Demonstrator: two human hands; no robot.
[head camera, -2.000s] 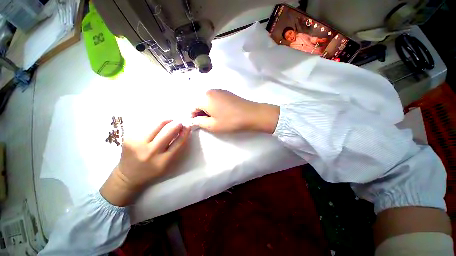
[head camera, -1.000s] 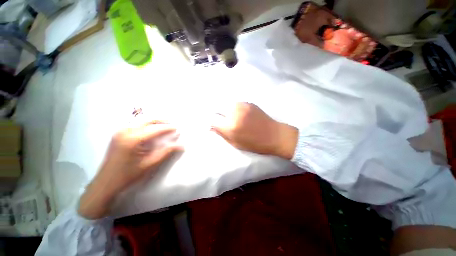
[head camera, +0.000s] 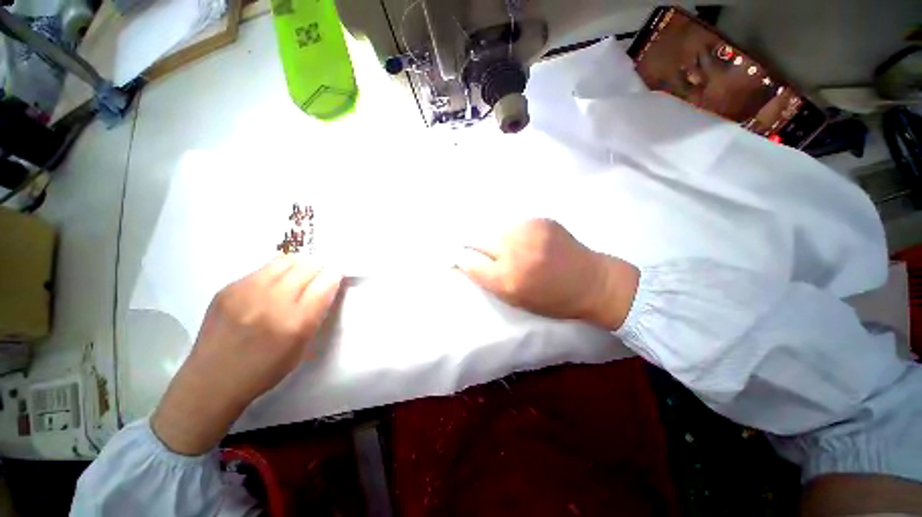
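A white garment piece (head camera: 404, 348) lies spread under the machine, its middle washed out by the lamp. A small brown motif (head camera: 296, 230) shows at its left. My left hand (head camera: 268, 318) rests on the cloth just below the motif, fingertips together on a short dark line. My right hand (head camera: 546, 271) lies on the cloth further right, thumb and curled fingers pressed to it. Whether either hand pinches the cloth is hard to tell in the glare. The presser foot area (head camera: 450, 116) is above and between my hands, with a ribbed cream knob (head camera: 513, 112) beside it.
A lime green holder (head camera: 315, 61) stands left of the needle. A smartphone (head camera: 723, 76) with a lit screen lies behind the cloth at right. Black scissors handles (head camera: 903, 136) and an orange-red basket (head camera: 913, 273) show at the right edge. A dark red apron (head camera: 536, 444) covers the lap.
My hands, together at first, are now apart, the left one flatter near the motif. The short dark line now shows by its fingertips. The whole view has shifted, with everything lying further right.
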